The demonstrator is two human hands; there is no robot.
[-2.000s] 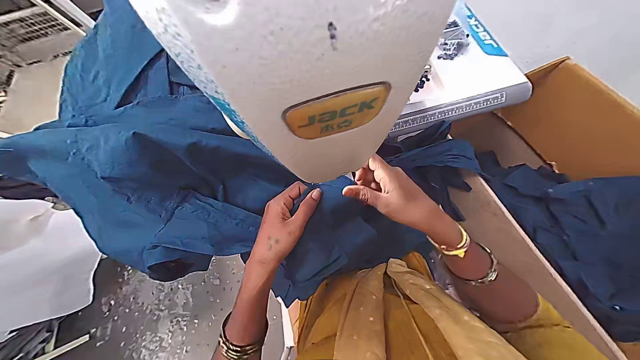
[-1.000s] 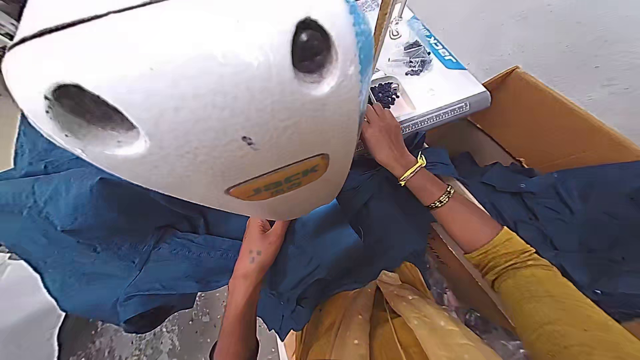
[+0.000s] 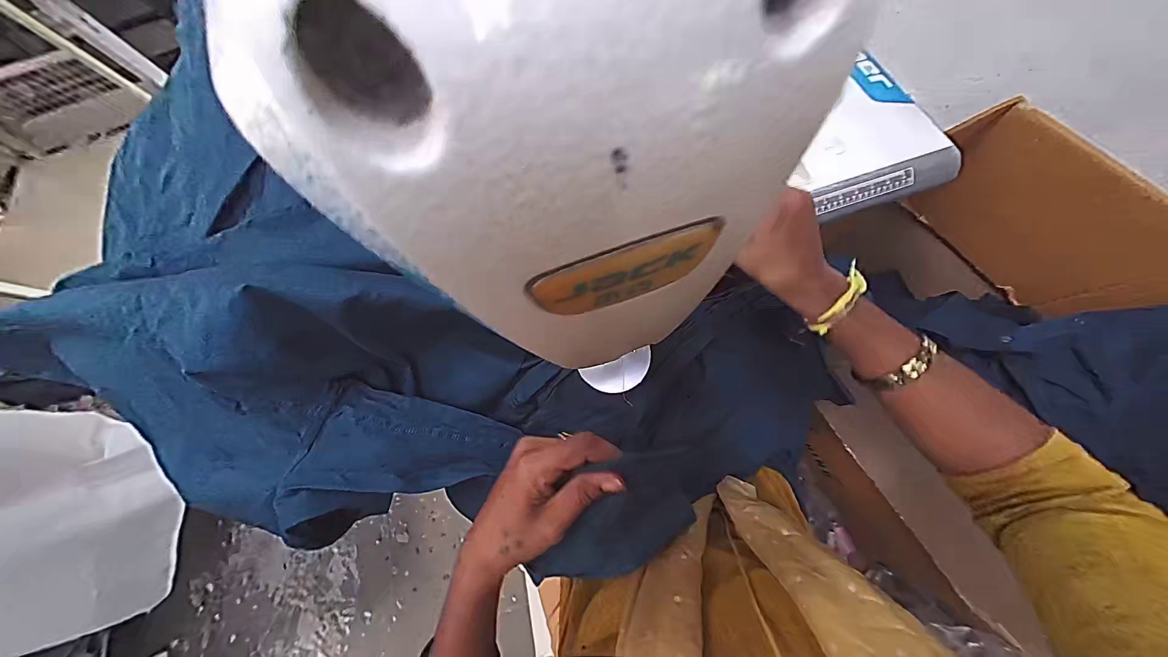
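The white head of a Jack sewing machine (image 3: 584,182) fills the upper middle of the view. Dark blue fabric (image 3: 365,411) drapes under and around it. Below the machine head, my left hand (image 3: 547,497) pinches the near part of the fabric between thumb and fingers. My right hand (image 3: 789,246) is at the right side of the machine head, beside the white machine base; its fingers are hidden behind the head, so what they touch cannot be seen. A round white disc or light spot (image 3: 618,369) shows just below the tip of the head.
The white machine base (image 3: 876,137) with a printed scale lies at the upper right. A cardboard box (image 3: 1058,210) with more blue fabric (image 3: 1095,365) stands at the right. White material (image 3: 82,529) lies at the lower left above a worn grey floor (image 3: 365,566).
Two seconds ago both hands were together at the fabric below the machine head. One second ago my right hand was at a small tray of dark pieces; that tray is now hidden. The view has shifted.
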